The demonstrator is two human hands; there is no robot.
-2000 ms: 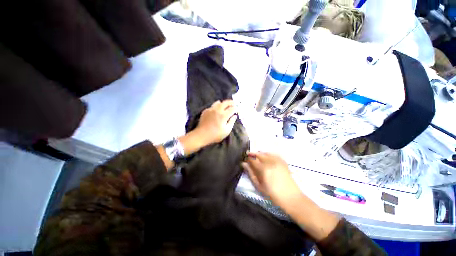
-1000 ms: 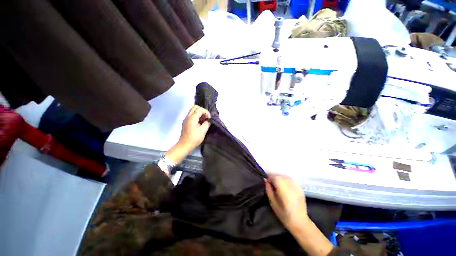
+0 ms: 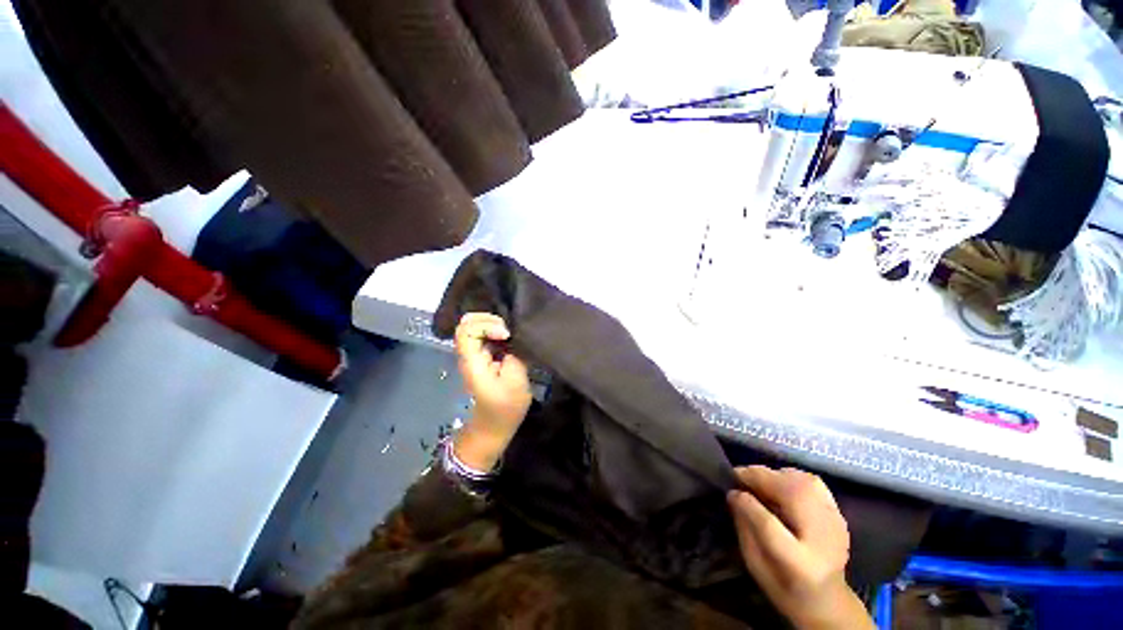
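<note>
A dark brown garment (image 3: 616,394) lies across the front edge of the white table and down into my lap. A long seam or fold runs along it between my hands. My left hand (image 3: 490,379) grips its upper left end with curled fingers, just off the table edge. My right hand (image 3: 794,535) pinches the garment's edge at its lower right end. The cloth between the hands looks stretched fairly straight. The lower part of the garment is dark, and its details cannot be made out.
Brown garment pieces (image 3: 357,111) hang at the upper left. A red pipe (image 3: 148,252) stands at left. The sewing machine (image 3: 800,135) is at the upper right, beside white strips (image 3: 1065,302). Snips (image 3: 982,409) and brown swatches (image 3: 1096,431) lie at right. A blue bin (image 3: 1022,576) is lower right.
The view has swung left, showing more red pipe and floor. The garment is pulled back from the table towards my lap and its seam is stretched between my hands. My right hand has shifted lower.
</note>
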